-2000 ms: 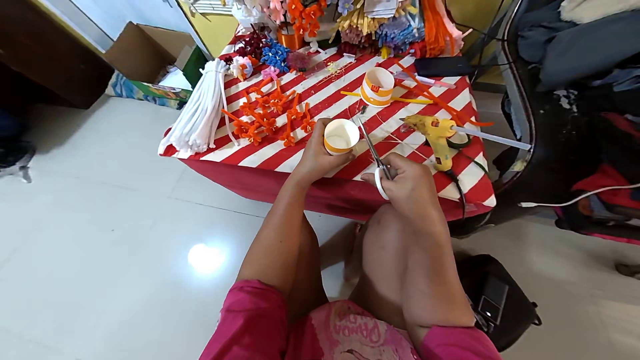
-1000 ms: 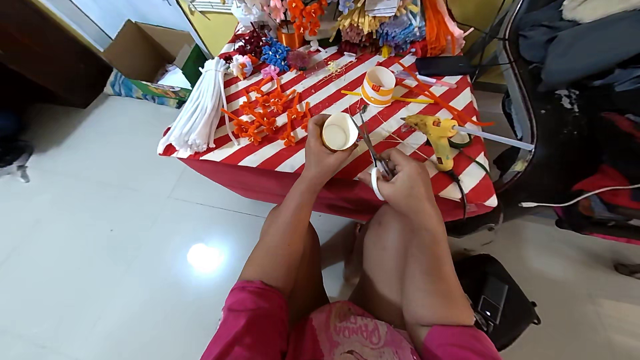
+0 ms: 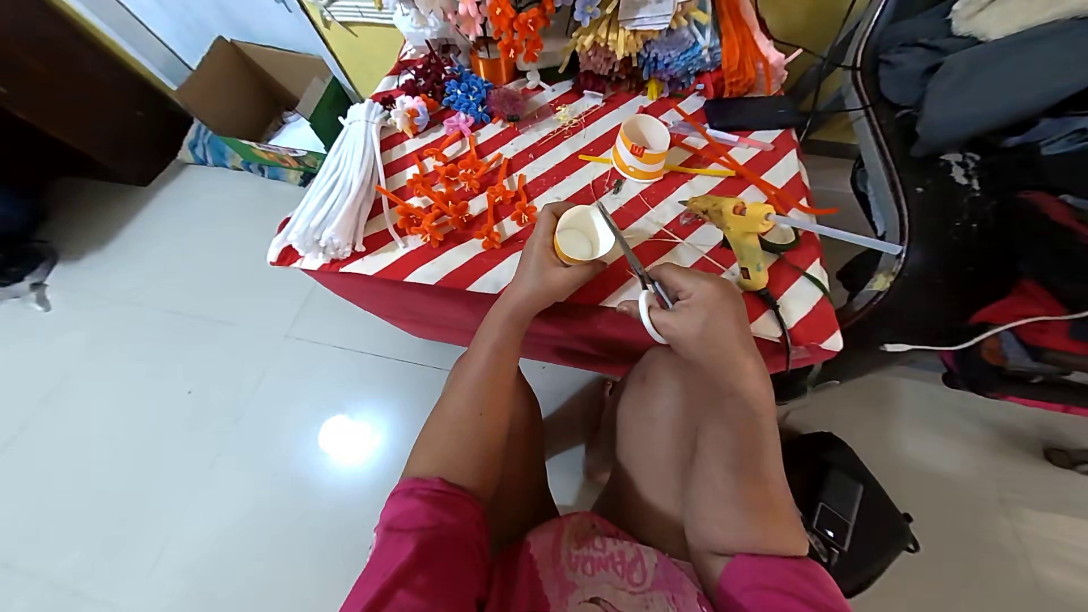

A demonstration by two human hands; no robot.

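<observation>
My left hand (image 3: 546, 268) grips a small paper cup (image 3: 585, 234), its white inside facing up and an orange-yellow band on its side. In my right hand (image 3: 699, 308) is a pair of scissors (image 3: 633, 259) with white handles, the blades lying at the cup's right rim. Behind them a second paper cup (image 3: 641, 148), orange and white, stands on the striped cloth near a yellow stick. To the right lies a yellow hot glue gun (image 3: 738, 228) with a long glue stick in its back. Orange pipe-cleaner flowers (image 3: 459, 195) lie left of my hands.
White pipe cleaners (image 3: 340, 187) lie in a bundle at the table's left edge. Blue flowers (image 3: 467, 95) and bundles of coloured pipe cleaners (image 3: 680, 55) fill the back. A black phone (image 3: 752, 113) lies at the back right. An open cardboard box (image 3: 263, 102) stands on the floor.
The cup in my left hand has tilted and turned a little, so its orange band shows less than two seconds ago. The scissors stay close beside its rim.
</observation>
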